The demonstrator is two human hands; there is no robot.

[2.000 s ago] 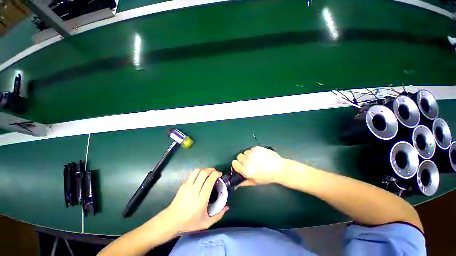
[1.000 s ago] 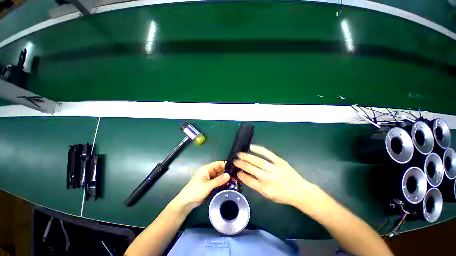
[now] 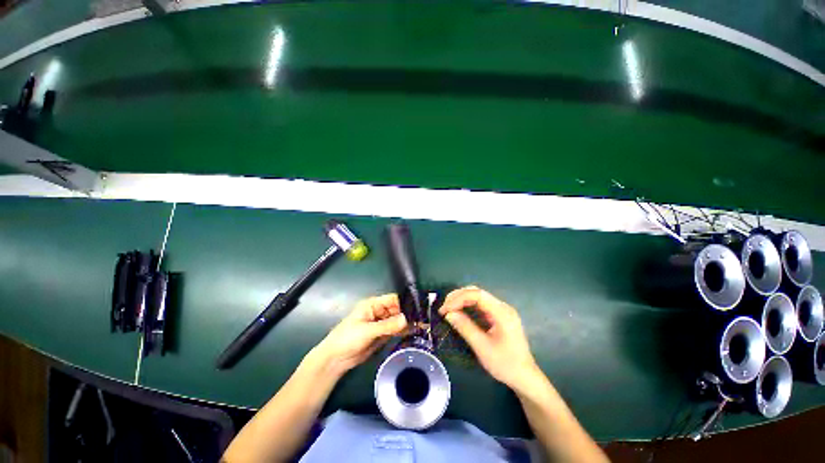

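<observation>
A round body [image 3: 412, 389] with a silver ring face and dark centre hole stands upright right in front of me. A slim black housing [image 3: 402, 262] extends away from it, tilted slightly left. My left hand [image 3: 366, 330] pinches the near end of the slim housing, by the joint above the ring. My right hand [image 3: 488, 333] is just right of the joint, thumb and forefinger together at thin lead wires [image 3: 438, 327]; a tiny white tip shows beside them. Whether the fingertips grip a wire is too small to tell for certain.
A mallet [image 3: 288, 300] with a yellow face lies left of my hands. Several spare slim black housings [image 3: 142, 294] lie further left. Several round bodies [image 3: 719, 276] with wires are grouped at right. A white rail [image 3: 362, 199] borders the glossy green belt. A black bin [image 3: 136, 420] is at lower left.
The slim housing's far end has swung left. My right hand has come off the housing and moved to its right side by the wires. The silver ring, hidden partly at first, now faces up.
</observation>
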